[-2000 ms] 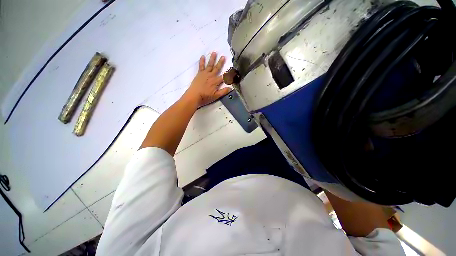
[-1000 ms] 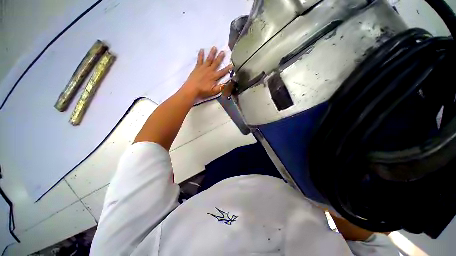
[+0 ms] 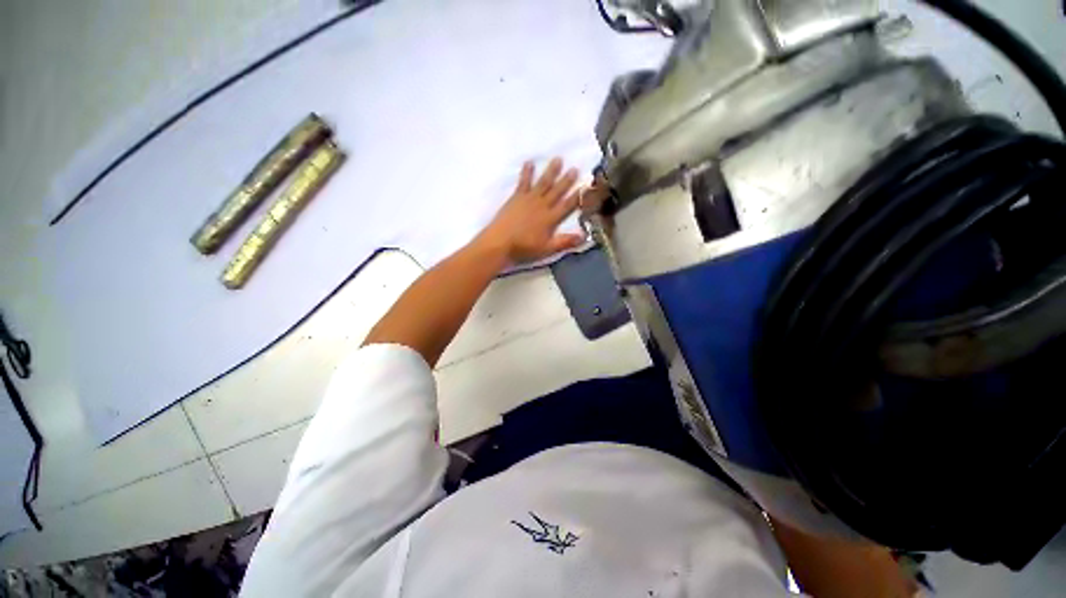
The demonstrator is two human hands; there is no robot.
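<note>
The straight knife cutting machine, silver and blue, fills the right side and hides its blade. Its grey base plate shows at the lay's near edge. My left hand lies flat with fingers spread on the white-topped fabric lay, close beside the front of the machine. It holds nothing. My right hand is hidden behind the machine; only the right forearm shows at the bottom. The lay's near edge is a dark curved line.
Two gold pattern weights lie side by side on the lay. A black power cable is coiled on the machine. A thin black cable lies at far left. Scraps are heaped below the pale table.
The view has shifted, so weights and lay sit further right and lower than one second ago. My left hand stays flat beside the machine, and more of the base plate shows.
</note>
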